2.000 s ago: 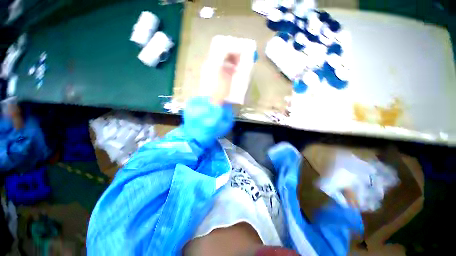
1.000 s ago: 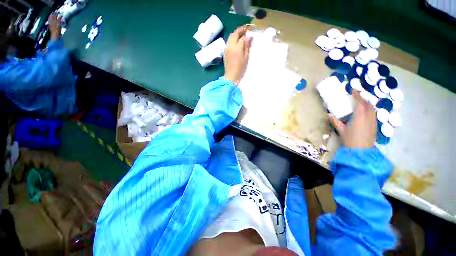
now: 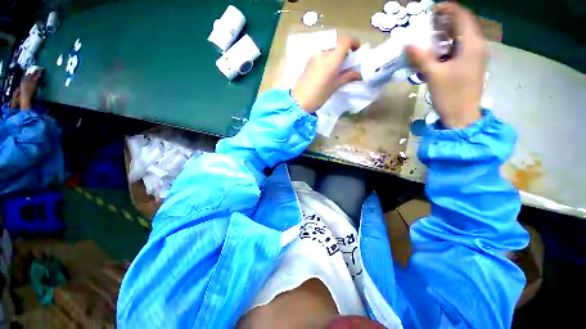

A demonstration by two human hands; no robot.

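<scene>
My right hand [image 3: 453, 64] is raised over the board and grips a white cylinder [image 3: 393, 54], its dark round end between my thumb and fingers. My left hand [image 3: 323, 76] holds a crumpled white sheet [image 3: 353, 96] against the cylinder's left end. Flat white sheets [image 3: 302, 51] lie on the tan cardboard [image 3: 379, 127] beside my left hand. White and blue discs [image 3: 395, 14] lie beyond and partly under my right hand, which hides some of them.
Two white cylinders [image 3: 238, 56] lie on the green bench [image 3: 160, 58] at left, with a small disc cluster [image 3: 72, 62]. A carton [image 3: 142, 196] of crumpled white pieces stands below the bench edge. Another person's hand [image 3: 27, 90] is at far left. A stained pale board [image 3: 546, 115] lies at right.
My right hand has lifted the white cylinder from the discs and brought it up and towards my left hand. My left hand has lifted a white sheet, now crumpled, to meet it.
</scene>
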